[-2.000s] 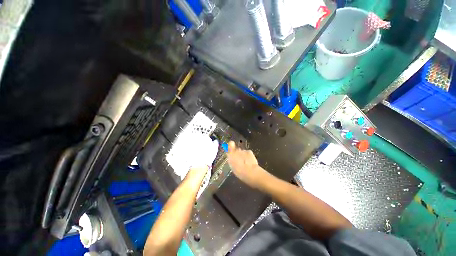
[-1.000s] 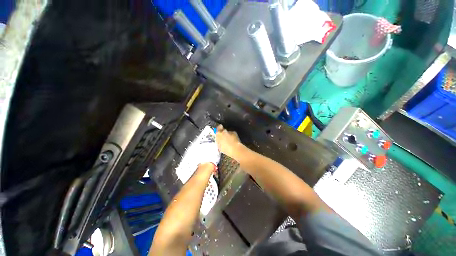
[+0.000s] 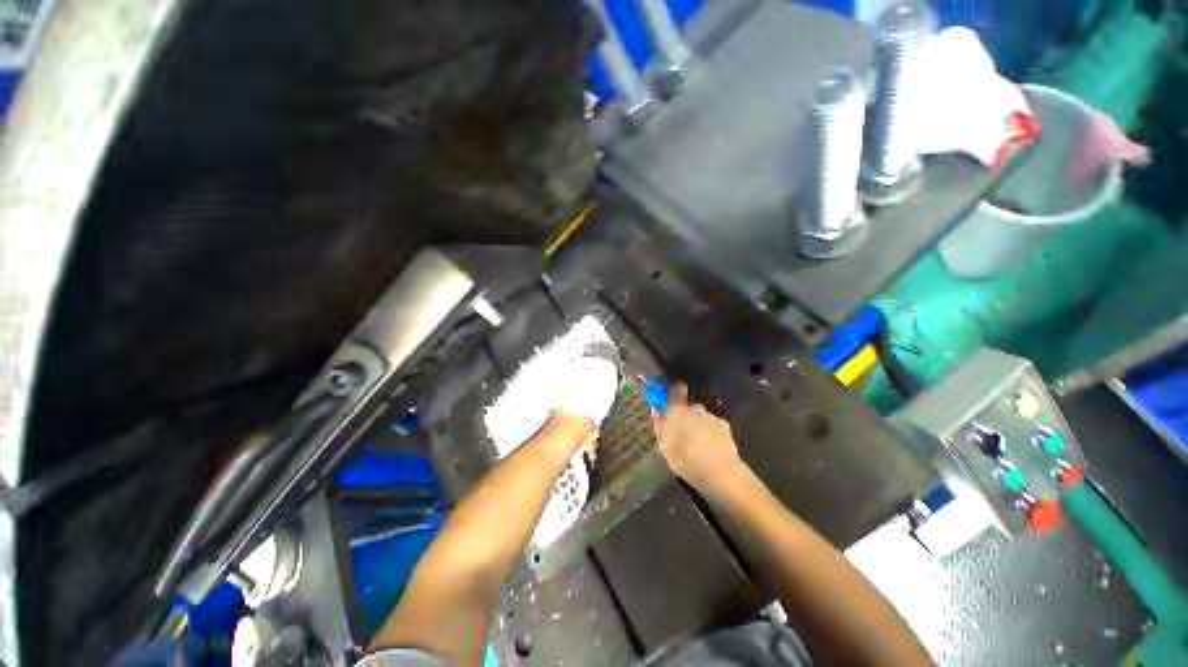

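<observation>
A white keypad (image 3: pixel 532 397) lies partly over the brown-grey cavity plate (image 3: pixel 628 440) on the press bed. A dotted white part of it (image 3: pixel 564 506) shows below my left wrist. My left hand (image 3: pixel 580 391), in a white glove, is on the keypad; glove and sheet blend, so its finger grip cannot be made out. My right hand (image 3: pixel 694 440), bare, is closed round a blue-handled tool (image 3: pixel 657 394) just right of the keypad, over the plate's upper part. The tool's tip is too blurred to tell whether it touches the keypad.
A heavy metal mould part with a handle (image 3: pixel 341 381) stands tilted at left. Large bolts (image 3: pixel 834 163) and a white glove (image 3: pixel 958 98) are on the upper shelf. A control box (image 3: pixel 997 437) is at right, a grey bucket (image 3: pixel 1029 215) behind. White scraps dot the bed.
The view has shifted, so the bed sits further right. My right hand and the blue tool have moved away from the keypad's top edge, back toward me. My left hand stays on the keypad.
</observation>
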